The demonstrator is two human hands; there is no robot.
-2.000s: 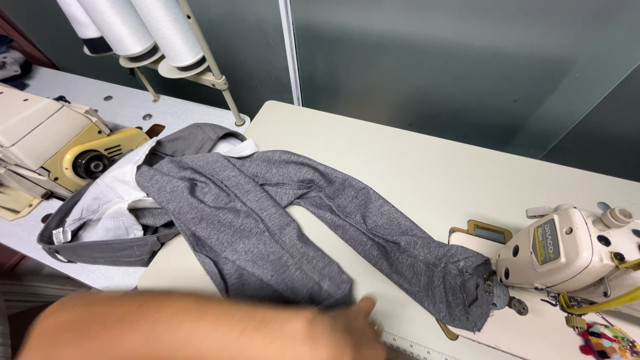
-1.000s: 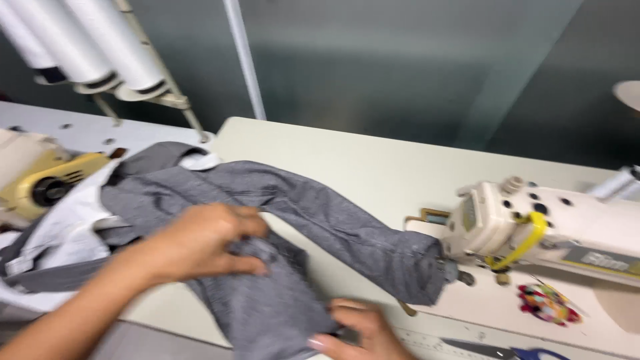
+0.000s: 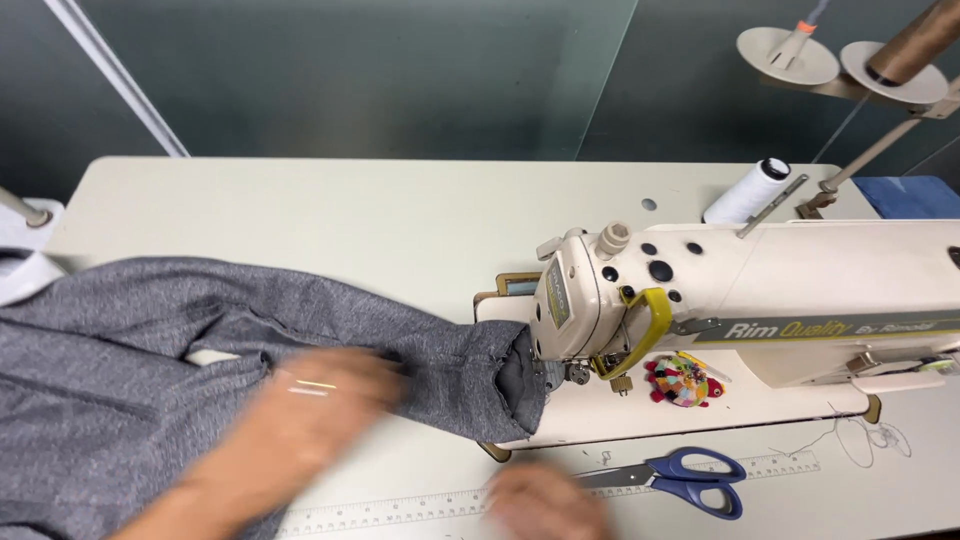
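Grey heathered trousers (image 3: 375, 300) lie across the table from the left, one leg's open end close to the needle area of an industrial sewing machine (image 3: 585, 300). Blurred by motion, my left hand (image 3: 322, 405) is over the trouser leg; whether it grips the cloth cannot be told. My right hand (image 3: 547, 502), also blurred, is at the bottom edge near the blades of blue-handled scissors (image 3: 675, 476), and its fingers are unclear. Under the scissors runs a ruler strip (image 3: 405, 506) on the table.
A multicoloured pincushion (image 3: 684, 380) with pins sits on the machine bed. Behind the machine lies a white thread cone (image 3: 748, 191), with a thread stand (image 3: 870, 161) at the right. Loose thread (image 3: 874, 442) lies on the table (image 3: 300, 202) at the front right.
The view has turned right, showing more of the machine. Both hands were on the cloth one second ago; my right hand has since come away from it towards the scissors.
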